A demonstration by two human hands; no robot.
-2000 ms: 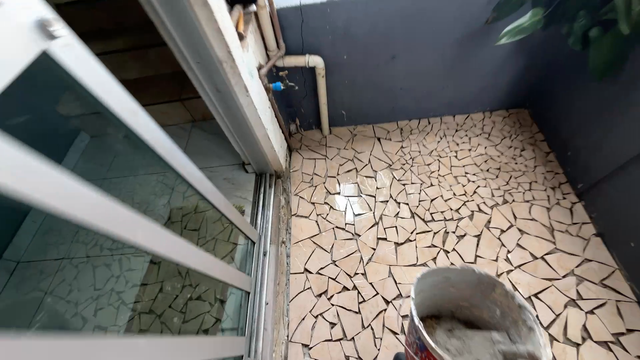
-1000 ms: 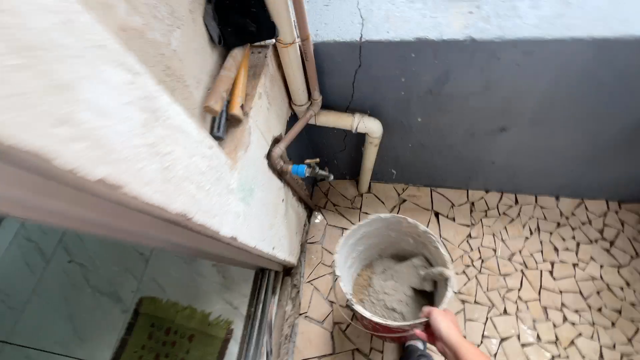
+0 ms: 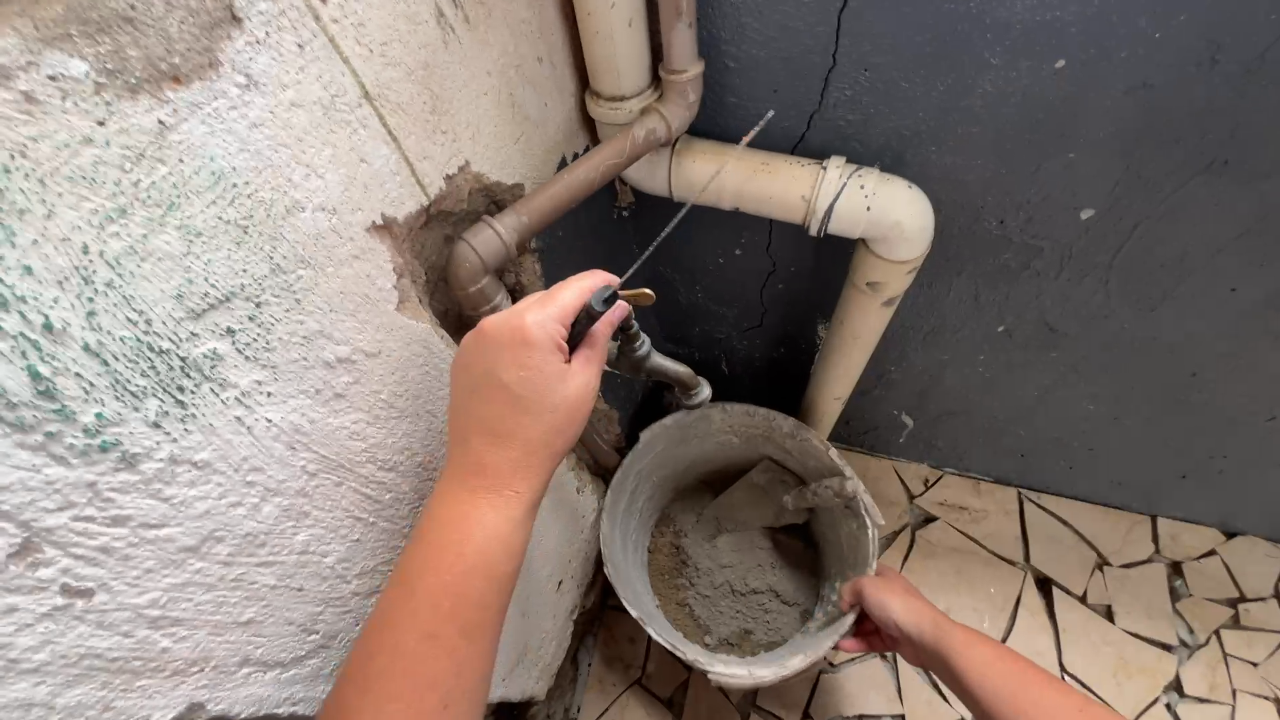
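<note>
My left hand (image 3: 535,365) is closed around a black handle (image 3: 592,318) with a thin metal rod (image 3: 697,193) sticking up to the right; its exact kind is unclear. This hand is right beside a metal faucet (image 3: 655,365) with a brass-coloured lever (image 3: 637,297), and hides part of it. Below the faucet's spout is a mortar-caked bucket (image 3: 630,590), its mouth facing up. My right hand (image 3: 888,612) grips the bucket's rim at the lower right. Inside lie grey mortar (image 3: 745,590) and a mortar-covered trowel (image 3: 760,497).
A brown pipe (image 3: 580,185) runs into a broken hole (image 3: 425,235) in the rough white wall (image 3: 200,450). A thick beige pipe (image 3: 760,180) bends down along the cracked dark wall (image 3: 1080,250). Broken-tile mosaic (image 3: 970,580) covers the floor at right.
The view has moved closer to the faucet corner. My left hand has come into view at the faucet. The bucket now stands under the spout.
</note>
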